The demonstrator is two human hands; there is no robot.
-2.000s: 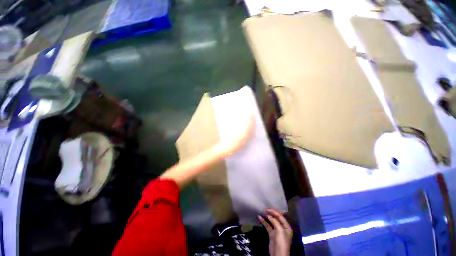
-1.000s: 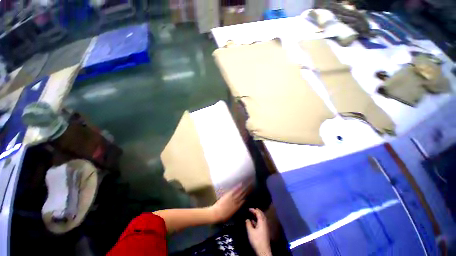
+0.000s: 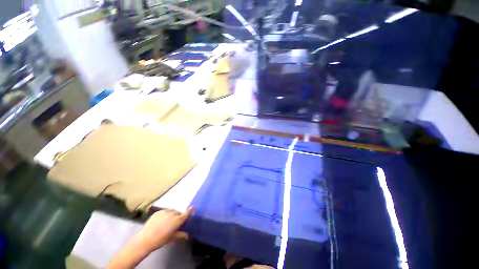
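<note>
The blue-tinted plastic sewing template (image 3: 257,184) lies in front of me, with drawn lines and bright glare strips. Its clear cover sheet (image 3: 294,79) stands raised beyond the brown-orange hinge strip (image 3: 346,143) and reflects lamps. My left hand (image 3: 167,227) is at the template's near left corner, fingertips at its edge; I cannot tell whether it grips it. A skin-coloured patch, probably my right hand (image 3: 248,264), shows at the bottom edge, mostly cut off; its state is hidden. White sheets (image 3: 100,234) lie below the table edge, partly behind my left forearm.
A large khaki-tan panel (image 3: 126,163) lies on the white table (image 3: 210,139) at left, with more tan pieces (image 3: 218,84) farther back. A white pillar (image 3: 86,47) stands at the far left. Green floor (image 3: 31,202) shows at lower left.
The view has swung right to the template. My left hand has left the white sheet and is now at the template's corner. My right hand has nearly gone out of view.
</note>
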